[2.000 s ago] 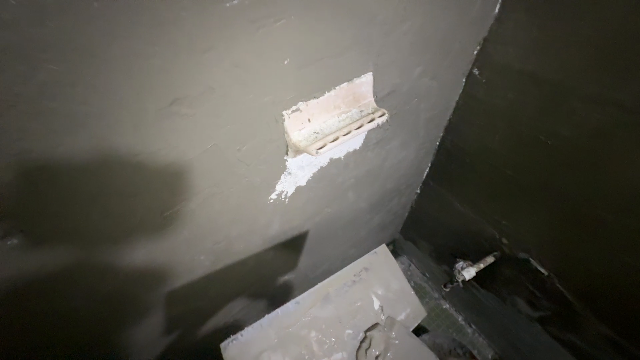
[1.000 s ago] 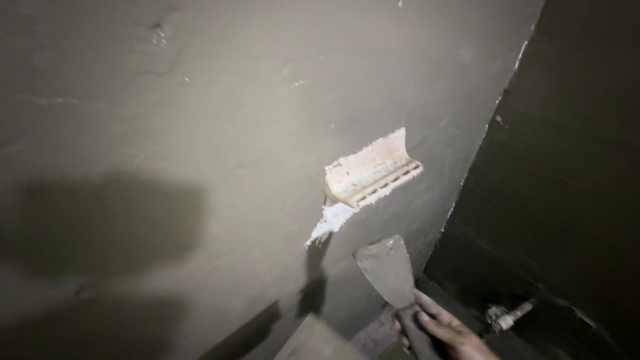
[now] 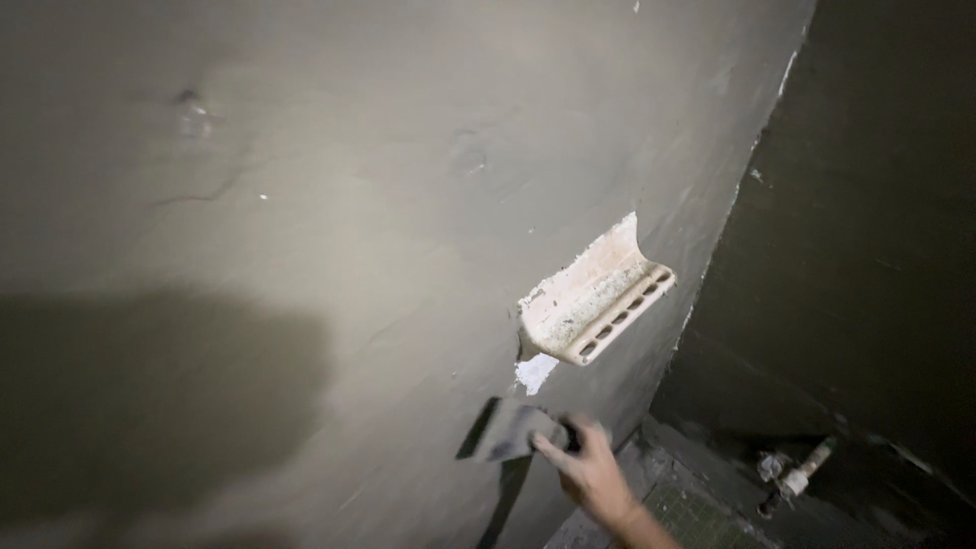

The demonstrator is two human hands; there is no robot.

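Observation:
My right hand (image 3: 591, 473) grips a putty knife (image 3: 507, 433) with a wide blade, blurred by motion. The blade lies at or close against the grey coated wall (image 3: 396, 267), below and left of a pinkish ceramic toothbrush and soap holder (image 3: 598, 293) fixed to the wall. The holder has a row of oval holes along its front lip and grey specks in its trough. Just under its left end shows a small white uncoated patch (image 3: 536, 374). My left hand is out of view.
A pipe stub with a valve (image 3: 793, 482) juts out at the lower right, by the dark side wall (image 3: 862, 229). A rough, pale-edged corner line runs between the walls. Small tiles (image 3: 690, 511) show at the bottom. Shadows fall on the left.
My right hand with the putty knife has come into view since the first frame and moved to the wall below the holder. The white patch is smaller. The grey board seen earlier is out of view.

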